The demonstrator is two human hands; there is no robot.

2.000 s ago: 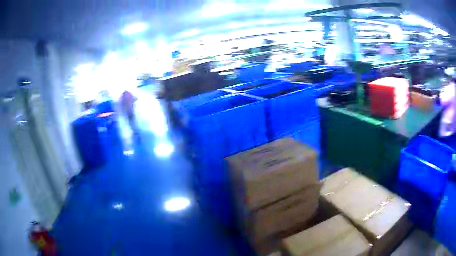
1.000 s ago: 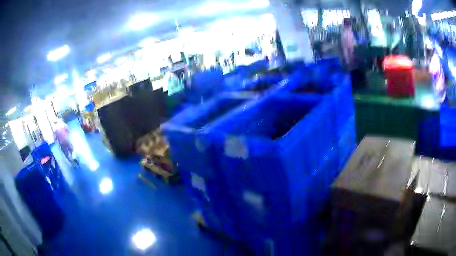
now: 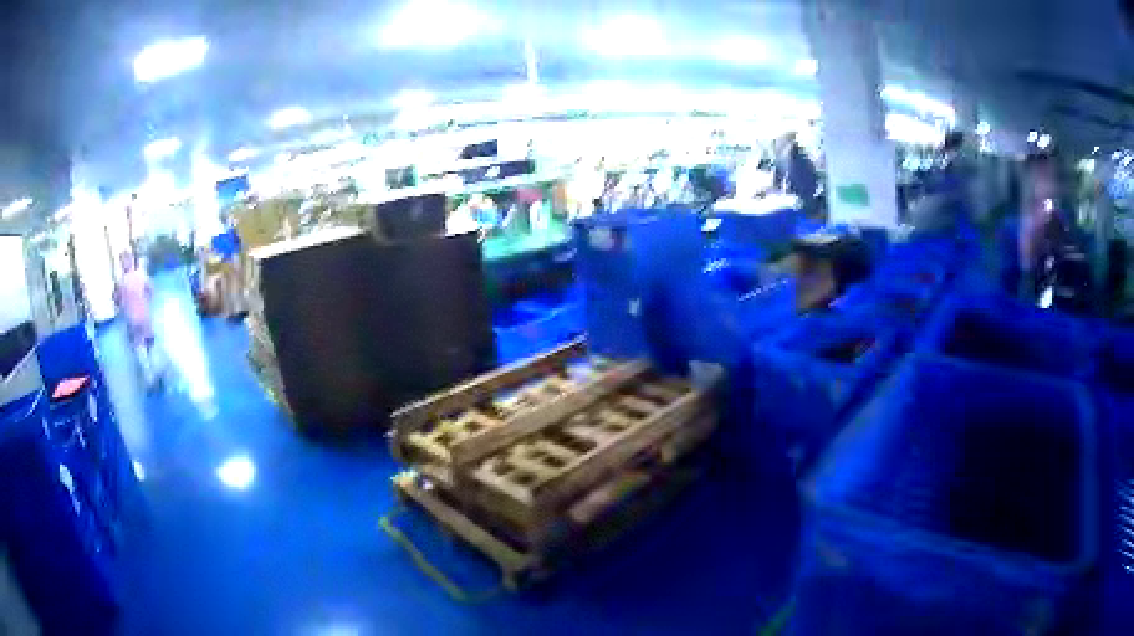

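Observation:
Neither of my hands is in view. Large blue plastic crates (image 3: 920, 528) stand nearest at the right, open at the top, with a dark inside. A stack of wooden pallets (image 3: 560, 435) lies on the floor ahead, its pale slats slightly blurred. A taller blue crate stack (image 3: 640, 280) stands just behind the pallets. What the near crates hold is too dark to tell.
A large dark block-shaped stack (image 3: 373, 329) stands left of the pallets. More blue containers (image 3: 56, 485) stand at the left edge. A person in pink (image 3: 136, 298) is on the glossy blue floor (image 3: 236, 534) far left. A white pillar (image 3: 856, 124) rises behind the crates.
The view has moved forward past the cardboard boxes and green bench, which are out of the picture. The pallets and dark stack appear larger and nearer, and the blue crates have shifted right.

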